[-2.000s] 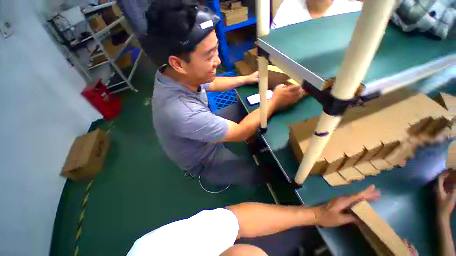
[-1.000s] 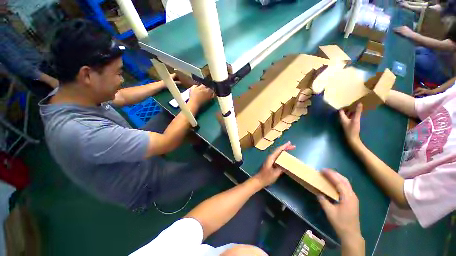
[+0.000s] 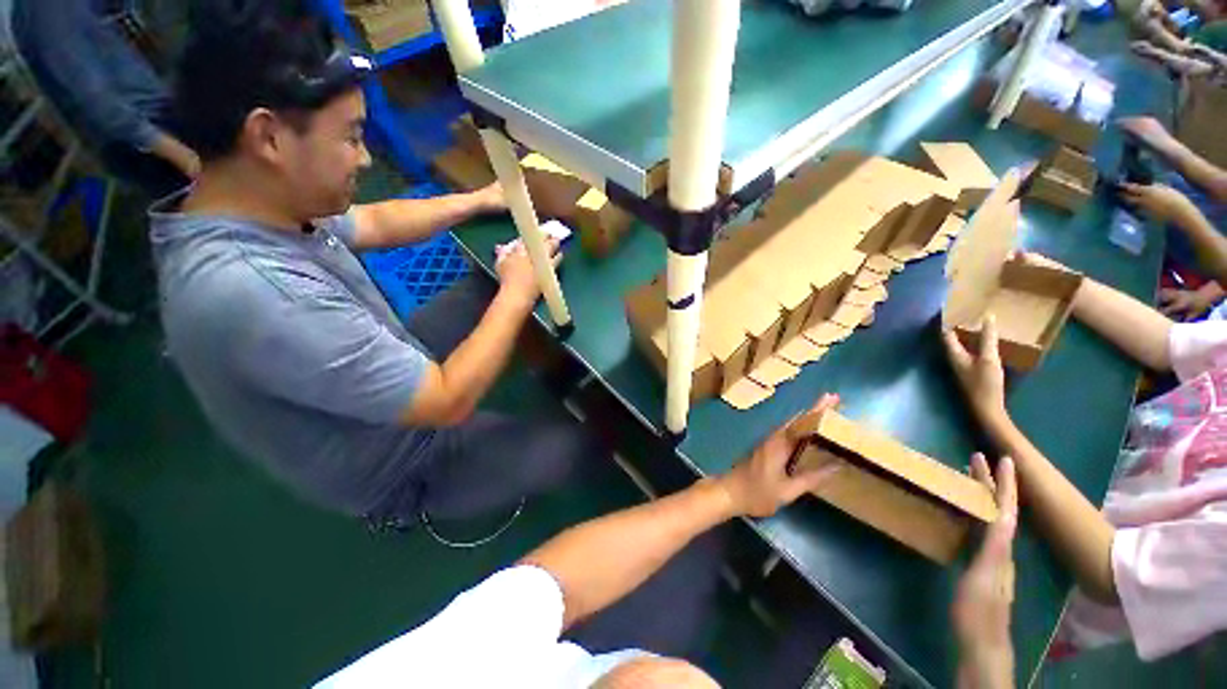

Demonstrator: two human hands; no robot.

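A brown cardboard box (image 3: 888, 495) stands near the front edge of the green workbench, a dark gap showing along its upper side. My left hand (image 3: 783, 464) holds its left end, with the fingers at the gap. My right hand (image 3: 989, 572) is at the right end, fingers upright and slightly blurred; the fingertips are close to or touching the box, which I cannot tell. A smartphone (image 3: 848, 668) with a green screen is cut off by the bottom edge, below the bench edge.
Stacked part-folded boxes (image 3: 794, 289) lie behind the cream upright (image 3: 684, 323). A person in grey (image 3: 296, 310) sits at the left. A person in pink handles an open box (image 3: 1029, 310) at the right. The upper shelf (image 3: 592, 81) hangs over the far bench.
The box was a closed block between both hands; it now shows a gap along its upper side. My right hand has turned upright at its end. The person in pink's box has tilted, lid up.
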